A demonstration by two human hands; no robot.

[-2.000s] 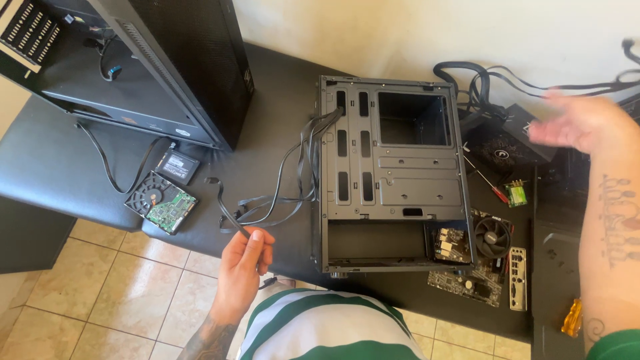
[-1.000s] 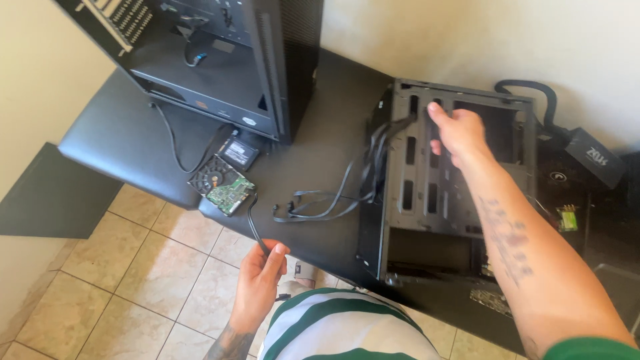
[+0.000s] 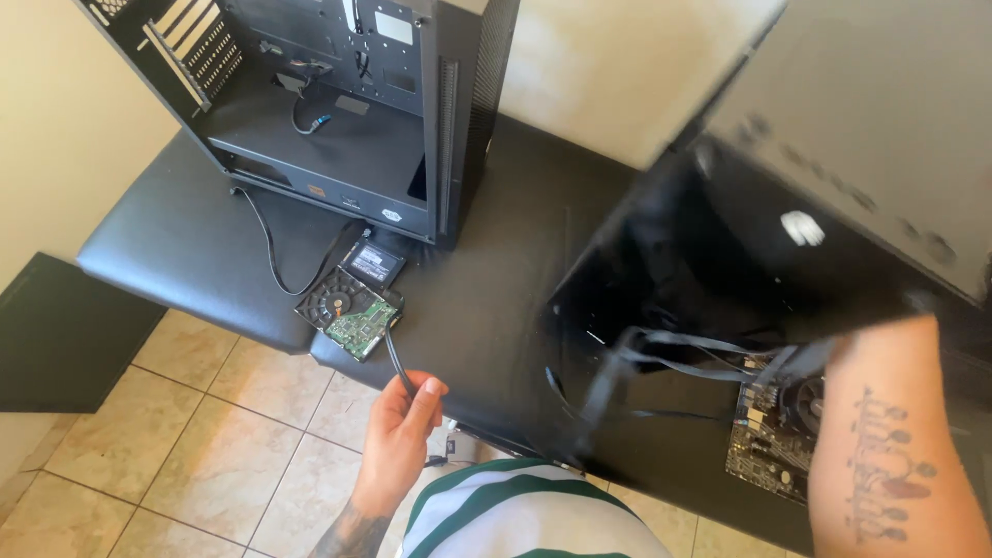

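Observation:
My left hand (image 3: 404, 422) pinches a black cable (image 3: 397, 358) between thumb and fingers; the cable's upper end meets the edge of a 3.5-inch hard drive (image 3: 353, 314) with a green circuit board. A 2.5-inch drive (image 3: 373, 262) bearing a label lies just beyond it. At the right, a black computer case (image 3: 666, 256) is raised and tilted, blurred by motion. My right forearm reaches to its lower edge; the hand itself is hidden by the case. Flat black cables (image 3: 682, 341) hang below the case, blurred. Under them lies a motherboard (image 3: 763, 457) with a round cooler fan (image 3: 806, 403), partly behind my forearm.
A larger black computer case (image 3: 325, 174) stands open-sided on the black padded bench (image 3: 496, 310) at the upper left. From its base a black cable (image 3: 271, 248) curves towards the drives. Tiled floor (image 3: 194, 442) shows past the bench's front edge. A pale wall rises behind.
The smaller case, flat on the bench two seconds ago, is now lifted and tilted at the right. My right hand went from the far right onto the case. The view has swung left.

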